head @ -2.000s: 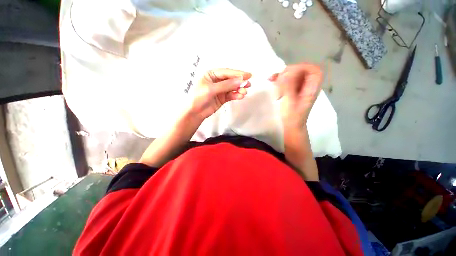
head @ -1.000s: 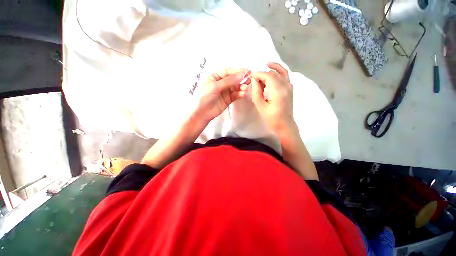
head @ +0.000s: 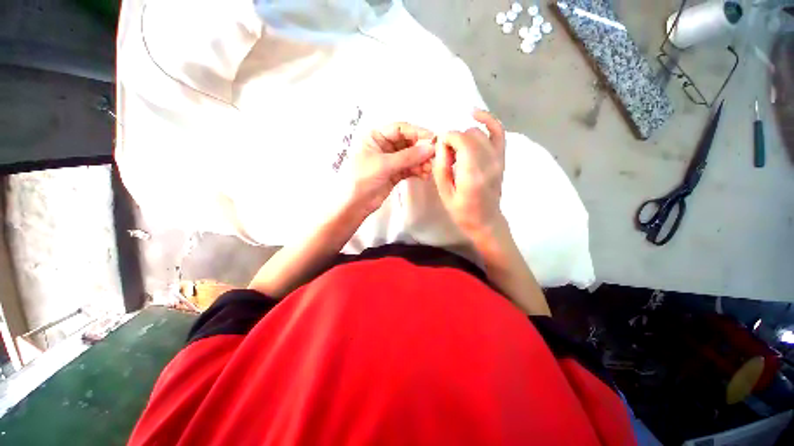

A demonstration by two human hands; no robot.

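The white garment (head: 287, 174) spreads over the table edge toward my lap, with a small line of dark lettering on it. My left hand (head: 392, 165) is over the garment, thumb and fingers pinched on a small white button, which is mostly hidden now. My right hand (head: 473, 174) is beside it, thumb and index finger closed, their tips touching or nearly touching my left fingertips. No needle or thread can be made out between them. Loose white buttons (head: 528, 33) lie on the table beyond the garment.
A speckled stone bar (head: 620, 70) lies right of the buttons. Black shears (head: 683, 187) lie right of the garment, with a teal-handled tool (head: 759, 144) beyond. Wire eyeglasses (head: 696, 83) and a white thread cone (head: 703, 23) are at upper right. A green surface (head: 96, 375) is at lower left.
My right hand has come in from the right to meet my left fingertips. The white button at my left fingertips shows less now. The view has shifted slightly.
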